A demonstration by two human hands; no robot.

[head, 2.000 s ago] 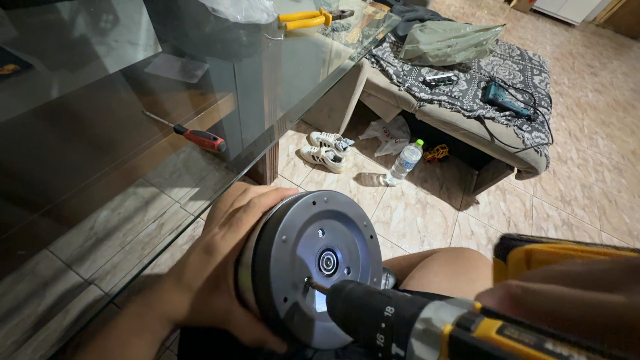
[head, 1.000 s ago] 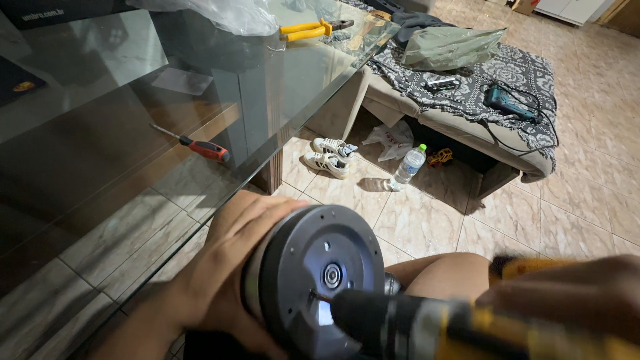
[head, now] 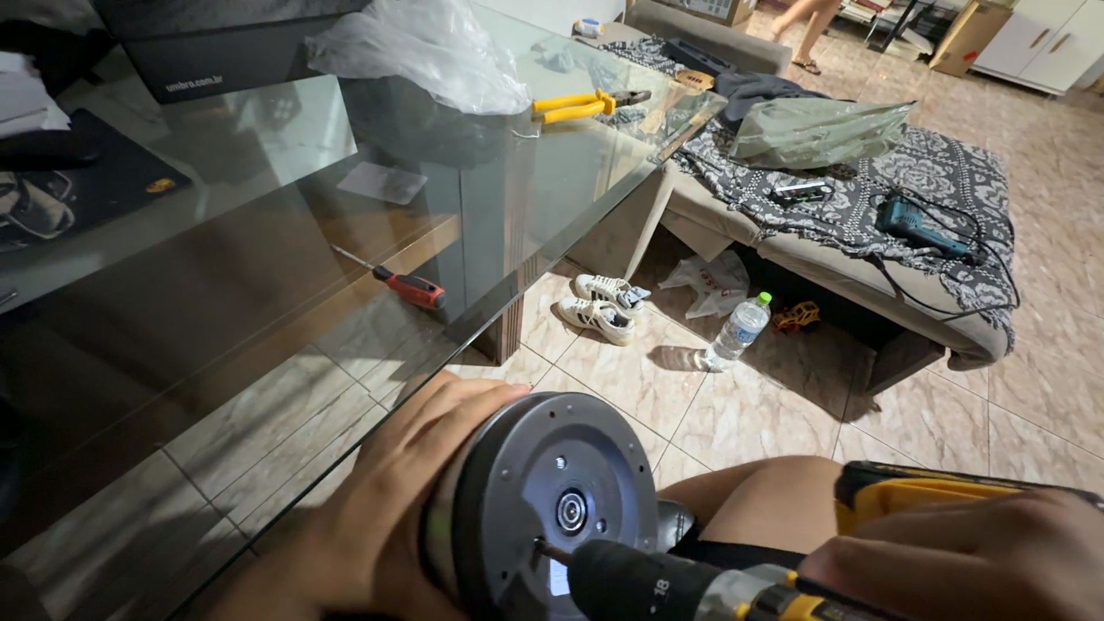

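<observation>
My left hand (head: pixel 388 492) grips the side of a round dark metal wheel-like part (head: pixel 621 448), its flat face with small holes and a central bearing turned toward the drill. My right hand (head: pixel 966 552) is closed around a yellow and black cordless drill (head: pixel 647 578), partly cut off by the frame's edge. The drill's bit (head: pixel 552 550) touches the face at a hole left of and below the bearing. Light falls on the face around the bearing. The lower part of the round part is out of view.
A glass tabletop (head: pixel 285 285) at left carries a red screwdriver (head: pixel 414 289), yellow-handled pliers (head: pixel 586 105) and a plastic bag (head: pixel 423 52). Shoes (head: pixel 599 319) and a water bottle (head: pixel 740 329) stand on the floor. A corded teal power tool (head: pixel 918 228) lies on the cloth-covered seat. A person's legs (head: pixel 806 30) show far back.
The drill looked blurred one second ago and is sharper now, its bit still at the same hole. A person's legs now show at the top. My left hand keeps its hold.
</observation>
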